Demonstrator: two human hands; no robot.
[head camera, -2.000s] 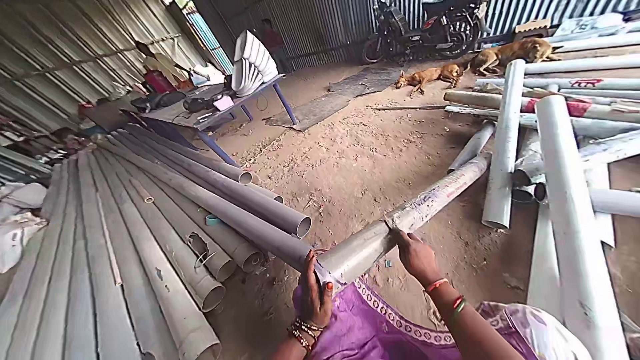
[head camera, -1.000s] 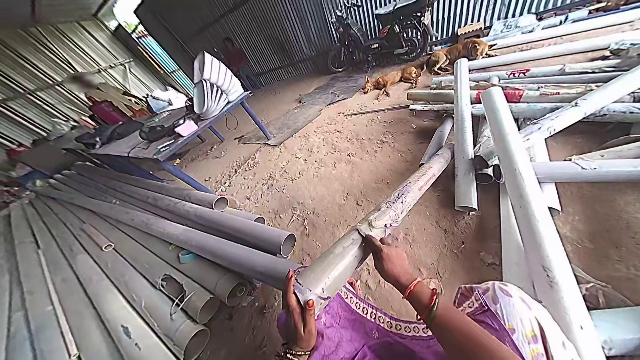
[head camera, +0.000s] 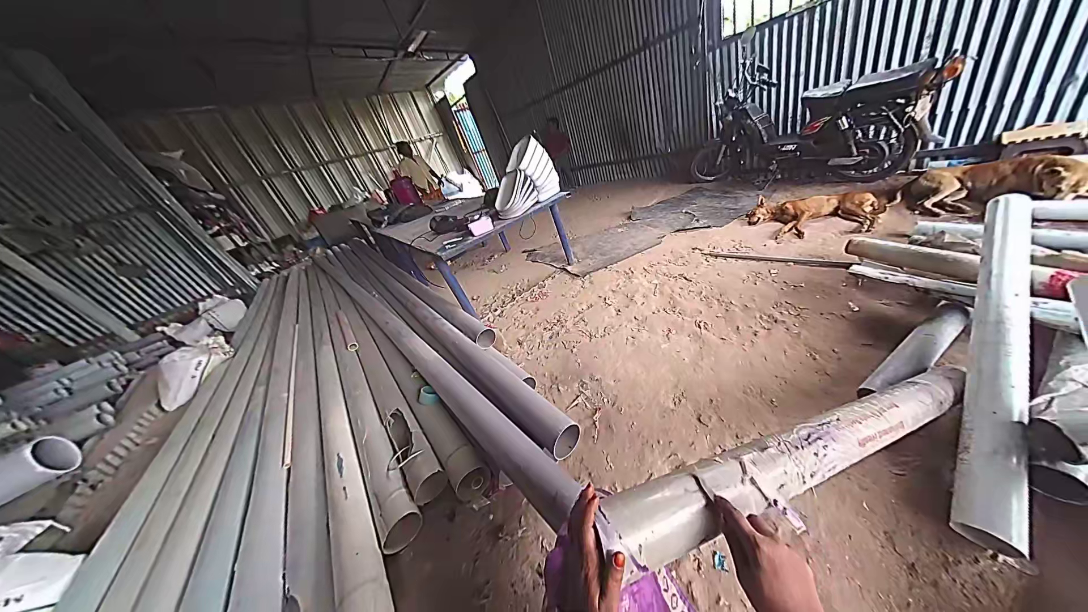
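A grey plastic pipe (head camera: 680, 510) with a torn, printed wrapping (head camera: 816, 455) lies slanting from my lap toward the right. My right hand (head camera: 761, 552) is on it, fingers at the edge of the wrapping; whether they pinch the wrapping cannot be told. My left hand (head camera: 591, 552) is upright against the pipe's near end, between it and the end of a long darker grey pipe (head camera: 476, 416). Its fingers point up, and its grip is unclear. Purple patterned cloth (head camera: 654, 591) shows below the hands.
Long grey pipes (head camera: 327, 442) fill the left. More pipes (head camera: 994, 374) are stacked at right. A blue-legged table (head camera: 442, 242) holds white curved pieces. Behind are a motorcycle (head camera: 816, 127), two lying dogs (head camera: 816, 210) and a person (head camera: 416, 170) near the back wall. Sandy floor (head camera: 646, 340) lies between the pipes.
The view has turned toward the left and up. Both hands remain at the wrapped pipe, the right one at the wrapping and the left one at the near end.
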